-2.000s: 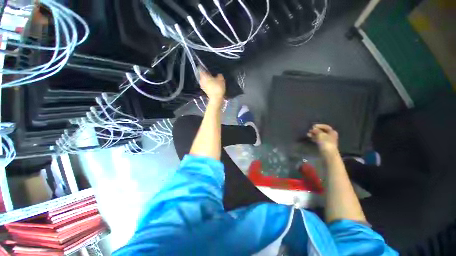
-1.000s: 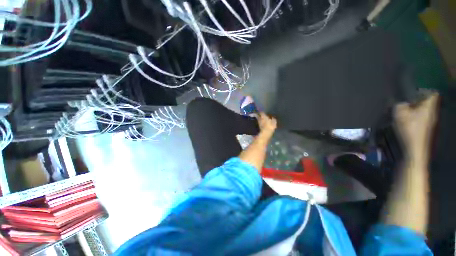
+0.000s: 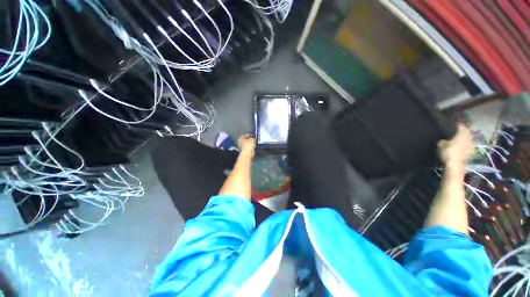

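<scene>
A black device tray [image 3: 264, 97] lies low between my legs. A tablet [image 3: 273, 120] with a bright, reflective screen sits in its left pocket. My knee partly hides its right pocket. My left hand [image 3: 247, 143] is at the tray's near left corner; its grip cannot be made out. My right hand [image 3: 457, 148] grips the right edge of another black tray [image 3: 395, 130], seen as a matte panel tilted at my right, beside the racks.
Racks with dark slabs and looped white cables [image 3: 192, 58] stand at the left. More cables [image 3: 485, 168] hang at the right. Red trays [image 3: 482, 40] fill a shelf at upper right, near a green panel [image 3: 340, 66]. A red piece [image 3: 270, 193] is between my legs.
My right hand has carried the black tray to the right, uncovering the tray with the bright tablet below. My view has turned right. My left hand no longer touches the moved tray.
</scene>
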